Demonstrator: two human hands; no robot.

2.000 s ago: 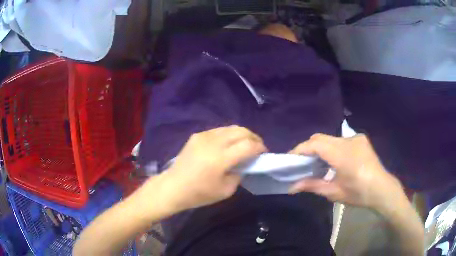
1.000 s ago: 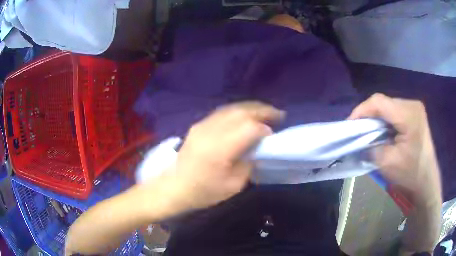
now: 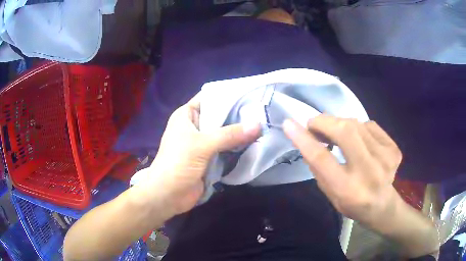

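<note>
A pale grey-white panel [image 3: 306, 94] is held up over my lap, folded and curved, with a narrow dark slit or strip near its middle. My left hand [image 3: 191, 153] grips its left side, thumb on top beside the slit. My right hand [image 3: 352, 165] is at its right side, with the index fingertip near the slit; whether it holds a thread or snips I cannot tell. A dark navy-purple panel [image 3: 219, 56] lies over my lap behind the pale cloth.
A red plastic basket [image 3: 76, 137] stands at the left on a blue basket [image 3: 38, 214]. Pale cloth [image 3: 56, 30] hangs at the upper left. More pale cloth [image 3: 403, 30] lies at the upper right, above dark cloth [image 3: 409, 112].
The pale panel has been opened out and raised, showing its slit. My left hand has shifted slightly left. My right hand has moved left, its fingers now over the cloth.
</note>
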